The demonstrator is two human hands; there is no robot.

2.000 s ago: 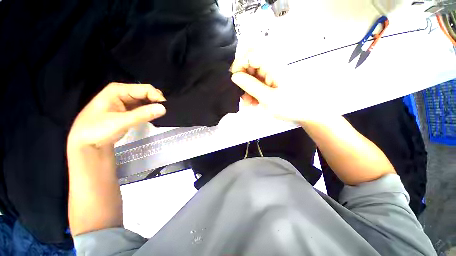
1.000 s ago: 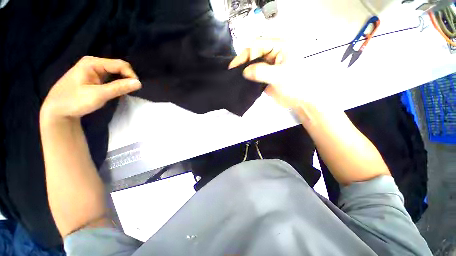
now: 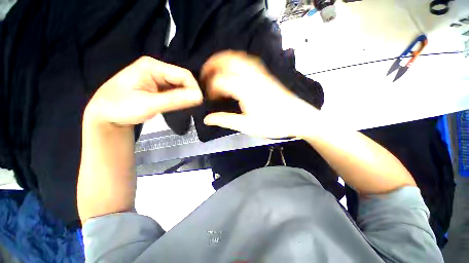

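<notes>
A black garment piece [image 3: 226, 31] lies over the left and middle of the white table, its near edge hanging close to the ruler. My left hand [image 3: 146, 92] has thumb and fingertips pinched together at the cloth, left of centre. My right hand [image 3: 244, 95] is blurred, over the cloth just right of my left fingertips, with the thumb spread away from the curled fingers. Whether its fingers hold cloth cannot be told. The sewing machine's needle area is not clearly visible.
Thread snips [image 3: 407, 57] lie on the table [image 3: 349, 85] at right. A ruler [image 3: 169, 143] runs along the near edge. Wire clip loops [image 3: 275, 155] are at the lap. Black cloth [image 3: 419, 154] hangs at right by a blue basket [image 3: 464, 138]. Blue material [image 3: 31, 226] is lower left.
My right hand has moved left, close to my left hand, which has shifted right. The cloth between them is bunched instead of spread, and part lies farther right. The view has shifted slightly.
</notes>
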